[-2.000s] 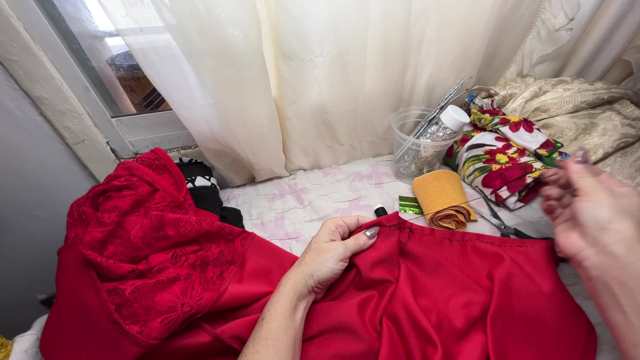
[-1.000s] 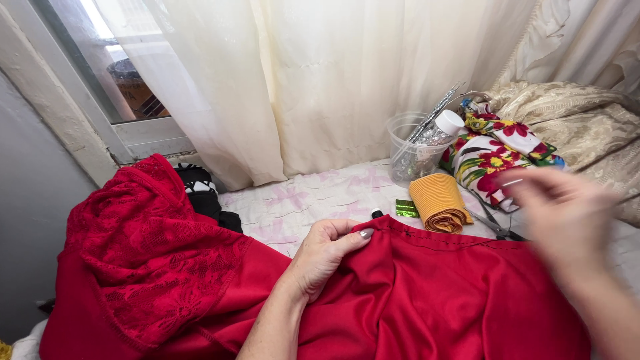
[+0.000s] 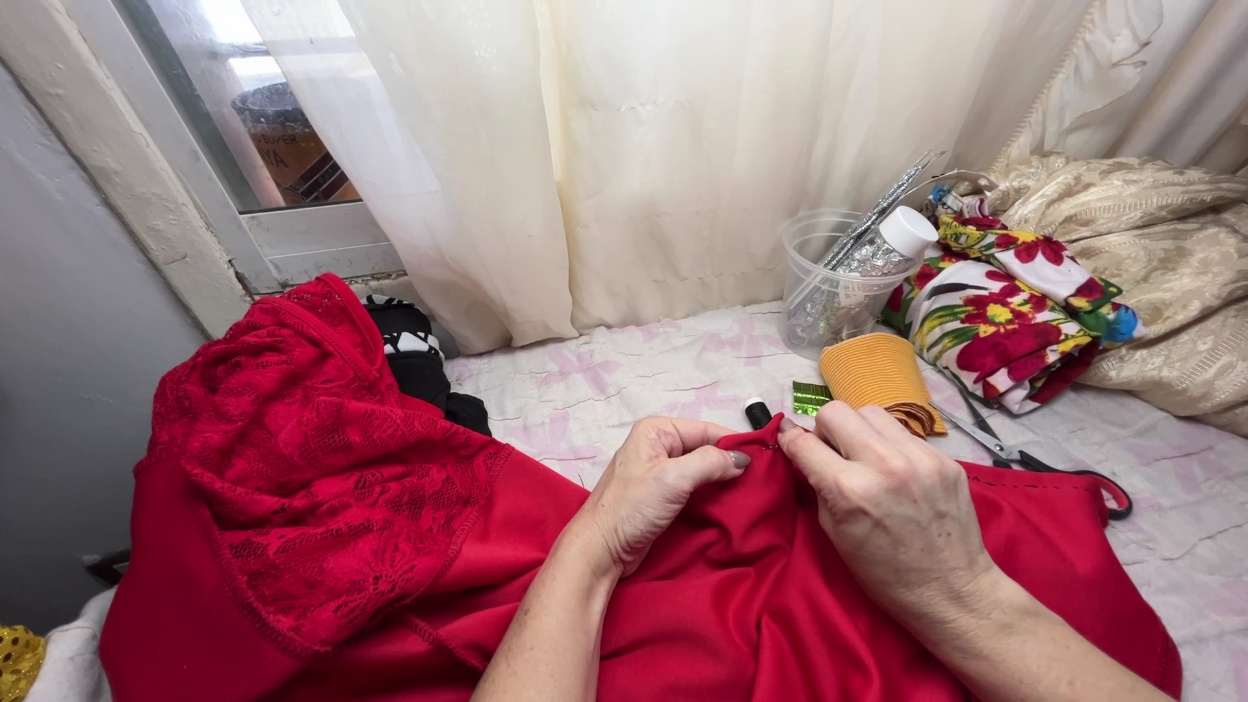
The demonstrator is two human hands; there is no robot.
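Observation:
A red garment with a lace panel (image 3: 341,507) spreads across the foreground. My left hand (image 3: 663,483) pinches its folded top edge between thumb and fingers. Close beside it, my right hand (image 3: 882,497) grips the same edge, fingertips bunched at the hem. Dark stitches run along the edge to the right of my right hand. A needle is not visible in either hand now. Just behind the hem lies a black thread spool (image 3: 758,413). Scissors (image 3: 1004,448) with black and red handles lie right of my right hand, partly under the red cloth.
Behind the garment, a clear plastic cup (image 3: 814,283) holds silvery items and a white-capped bottle. Near it are a rolled orange ribbed fabric (image 3: 882,380), a green shiny piece (image 3: 809,398), floral cloth (image 3: 1004,322) and beige fabric (image 3: 1160,263). Black cloth (image 3: 414,366) lies left, below the curtain (image 3: 673,166).
My right hand has come from the raised position at the right down to the hem beside my left hand. The left hand still holds the edge, and the cloth there is now bunched.

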